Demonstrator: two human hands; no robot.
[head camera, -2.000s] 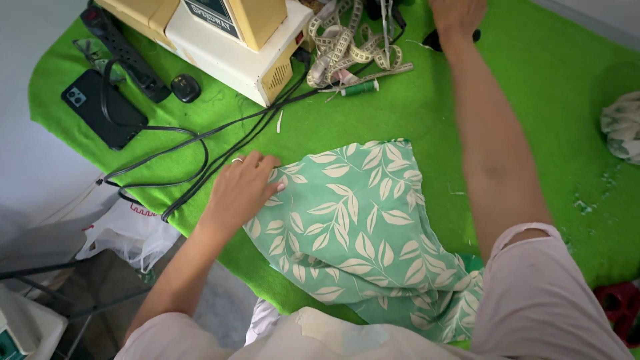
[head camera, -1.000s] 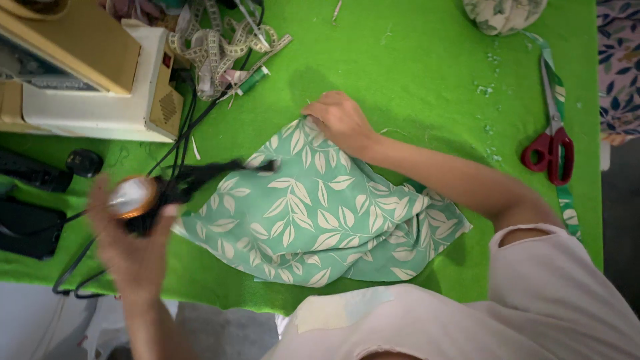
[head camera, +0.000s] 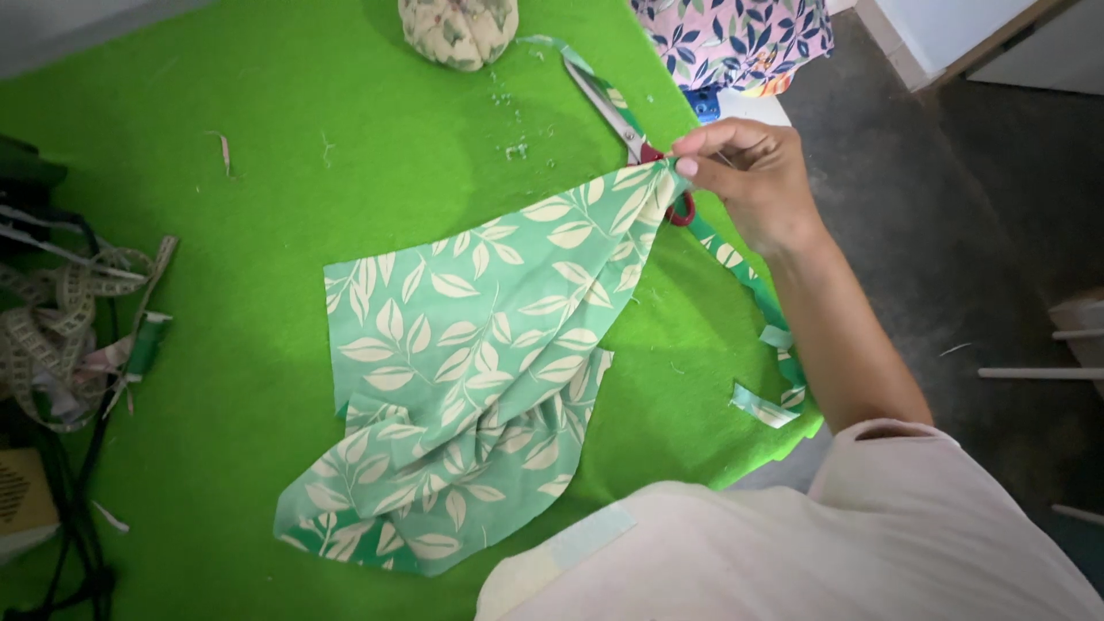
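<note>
A green fabric piece with cream leaf print (head camera: 466, 345) lies partly folded on a bright green cloth-covered table. My right hand (head camera: 755, 177) pinches its upper right corner between thumb and fingertips, pulling that corner out to the right. Beneath that corner are red-handled scissors (head camera: 617, 112), their blades pointing up and left, the handles partly covered by the fabric. A narrow strip of the same print (head camera: 724, 250) runs from beside the blades down along the table's right edge. My left hand is out of view.
A stuffed fabric pincushion (head camera: 460, 30) sits at the top. At left are a tape measure (head camera: 65, 319), a green thread spool (head camera: 148, 345) and black cables (head camera: 82, 517). Thread scraps dot the table cover (head camera: 259, 190). Pink leaf-print fabric (head camera: 733, 43) is beyond the right edge.
The view has swung right. My left hand, over the cables at left a second ago, has left the view. The fabric's corner is now drawn out over the scissors by my right hand.
</note>
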